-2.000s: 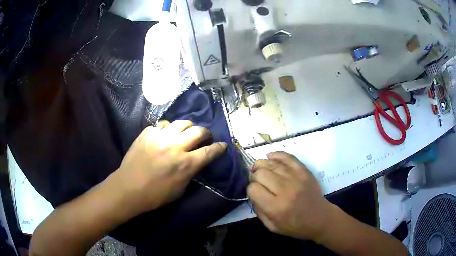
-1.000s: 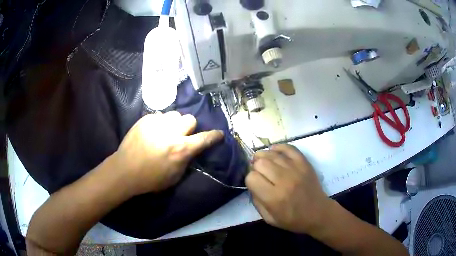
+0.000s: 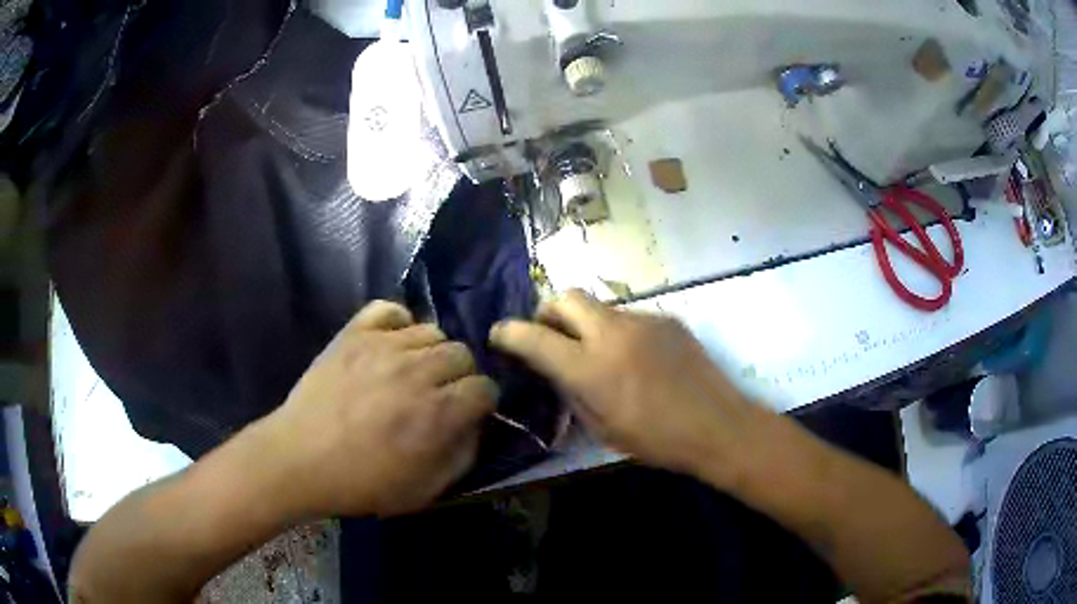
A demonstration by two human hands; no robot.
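Observation:
Dark trousers cloth (image 3: 236,260) lies bunched left of the sewing machine (image 3: 697,94). A navy-blue piece (image 3: 478,254) runs from the presser foot area (image 3: 526,218) towards me, between my hands. My left hand (image 3: 384,407) is closed on the dark cloth at the navy piece's left side; its fingertips are hidden in the folds. My right hand (image 3: 626,378) lies on the navy piece's right side, below the needle, with thumb and fingers pinching cloth. A pale stitched edge (image 3: 522,429) shows between the hands.
Red-handled scissors (image 3: 909,242) lie on the table right of the machine. A white oval plate (image 3: 385,124) stands left of the machine head. A blue and silver bobbin (image 3: 809,80) sits on the machine. Small tools (image 3: 1037,212) lie at the right end, a grey fan (image 3: 1039,537) at lower right.
My right hand has moved left and up onto the navy piece. My left hand has moved slightly down and curled. The cloth is drawn in between them, and the view has shifted a little.

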